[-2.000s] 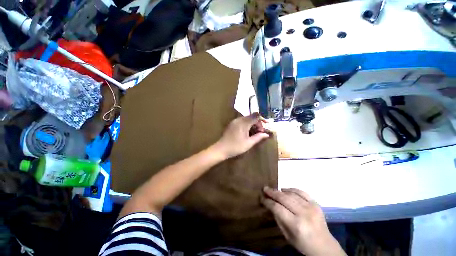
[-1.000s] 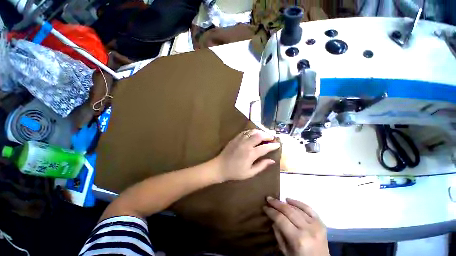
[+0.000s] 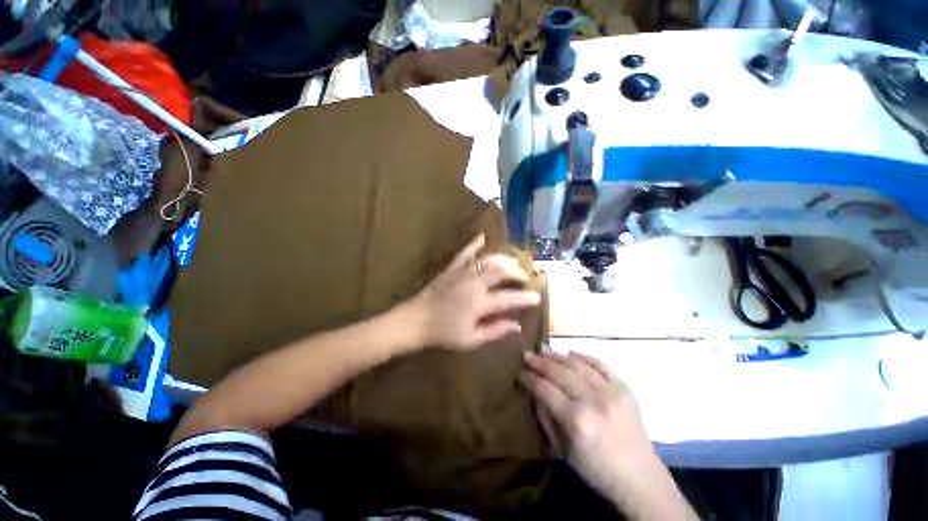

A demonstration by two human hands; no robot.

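A large brown cloth panel (image 3: 295, 224) lies flat on the table left of the sewing machine head (image 3: 712, 112). Its right edge runs under the needle area (image 3: 549, 249); the needle itself is too small to tell. My left hand (image 3: 478, 300) rests on the cloth beside the needle area, fingers spread, a ring on one finger. My right hand (image 3: 585, 402) is nearer me at the cloth's right edge, fingertips holding the edge, which looks slightly folded there. The near part of the cloth hangs over the table's front edge.
Black-handled scissors (image 3: 771, 285) lie under the machine arm. A small blue tool (image 3: 771, 351) lies nearer me. At left are a green drink bottle (image 3: 76, 326), a grey round ribbed object (image 3: 41, 249), a silvery plastic bag (image 3: 81, 153) and a red bag (image 3: 132, 81).
My left hand has lifted its fingers apart and sits slightly left of the needle area. My right hand has moved up along the edge toward the machine. The whole view has shifted somewhat.
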